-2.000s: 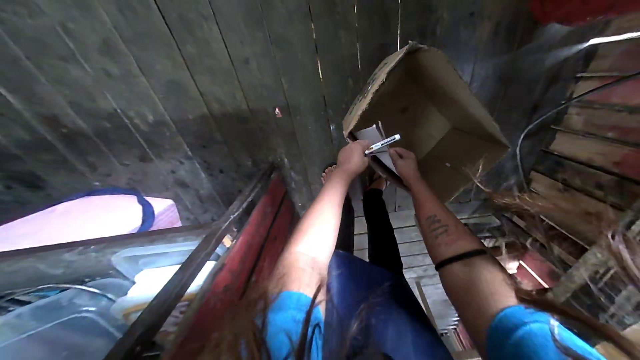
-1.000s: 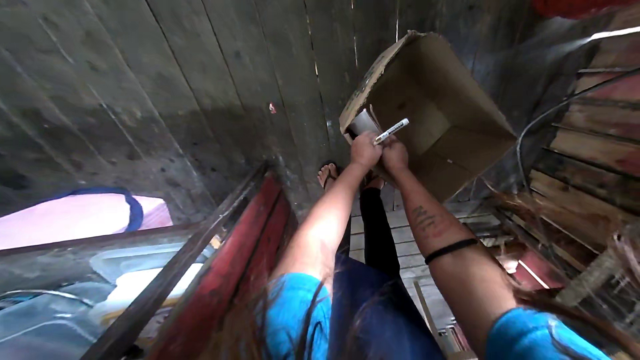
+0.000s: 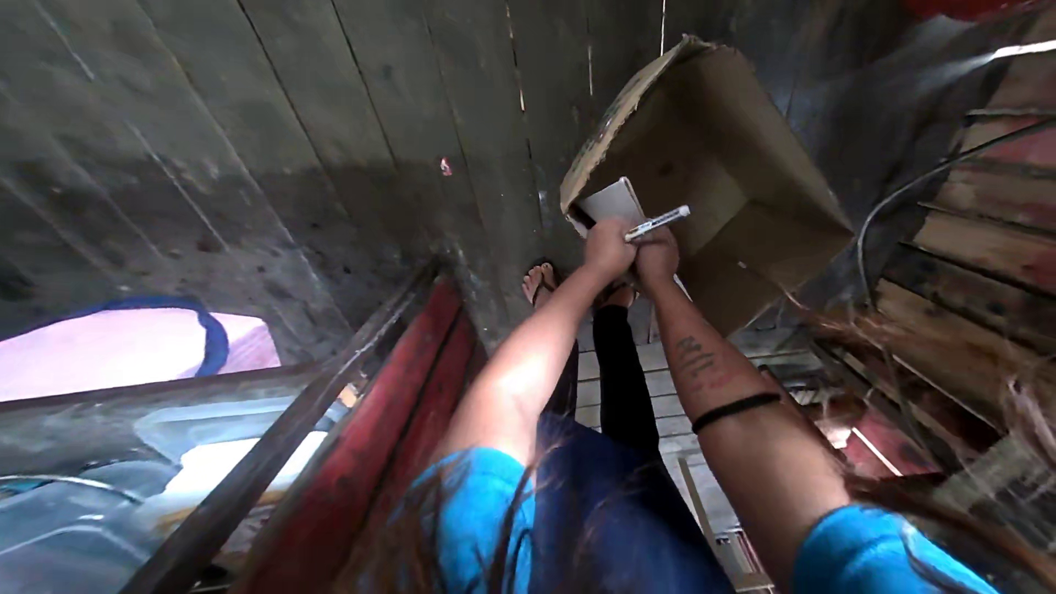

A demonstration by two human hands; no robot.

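Note:
My left hand [image 3: 609, 247] and my right hand [image 3: 657, 254] are side by side over the near edge of an open cardboard box [image 3: 747, 202]. A white pen or marker [image 3: 660, 222] lies across the top of both hands, its right end sticking out over the box. Its hold is partly hidden, but it seems to sit in my left hand. Just beyond my left hand, a flat white piece, paper or card [image 3: 612, 203], stands up at the box's left corner. My right fingers are curled and largely hidden, and what they hold cannot be told.
At the left, a dark wooden rail [image 3: 272, 445] and a red board [image 3: 388, 429] stand before translucent plastic containers [image 3: 223, 421]. A pink and blue item [image 3: 132, 342] lies beyond them. Wooden slats [image 3: 982, 239] and a cable [image 3: 866, 223] are at the right. My sandaled feet are below my hands.
Two seconds ago my hands were apart, with the pen between them at the white piece; since then my right hand has moved in against my left.

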